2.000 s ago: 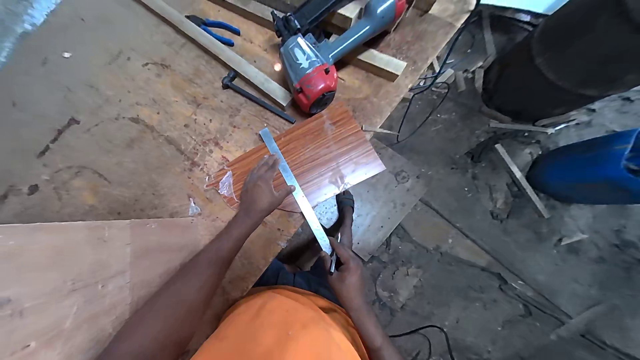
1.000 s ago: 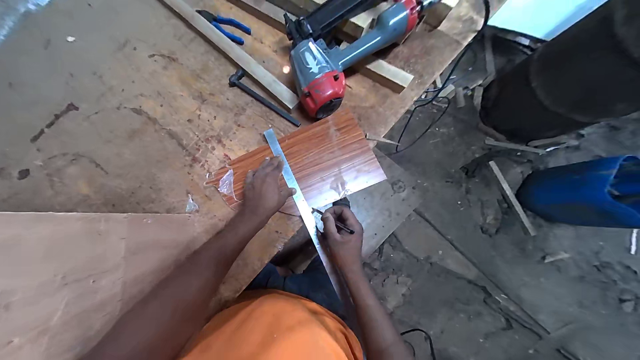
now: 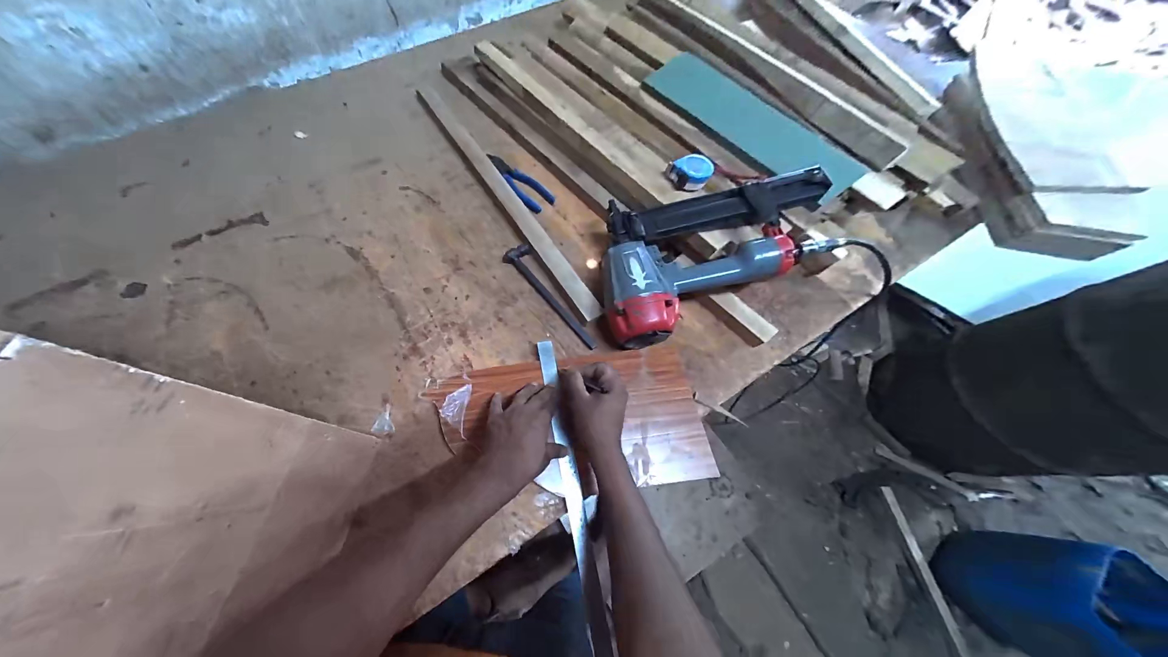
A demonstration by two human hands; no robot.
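A wood-grain laminate sheet [image 3: 671, 411] lies at the edge of the wooden workbench [image 3: 328, 301], with torn clear film near its left end. Across it runs a metal straightedge [image 3: 547, 363], its lower part extending past the bench edge toward my body. My left hand [image 3: 520, 433] presses on the sheet and the straightedge's left side, fingers spread. Along the right side of the straightedge, my right hand [image 3: 595, 401] is closed on a thin dark marking or scribing tool, mostly hidden by the fingers; its exact kind cannot be told.
A pneumatic nailer [image 3: 643, 292] with a hose lies beyond the sheet, near a hammer [image 3: 552, 301], blue-handled pliers [image 3: 525, 185] and a tape measure [image 3: 690, 172]. Wood strips [image 3: 584, 137] and a green board [image 3: 748, 123] lie behind. A plywood panel [image 3: 164, 493] is at left, a blue barrel [image 3: 1022, 589] at right.
My right hand has moved up along the straightedge onto the laminate, with the thin tool in it. My left hand stays on the straightedge. The view has tilted up.
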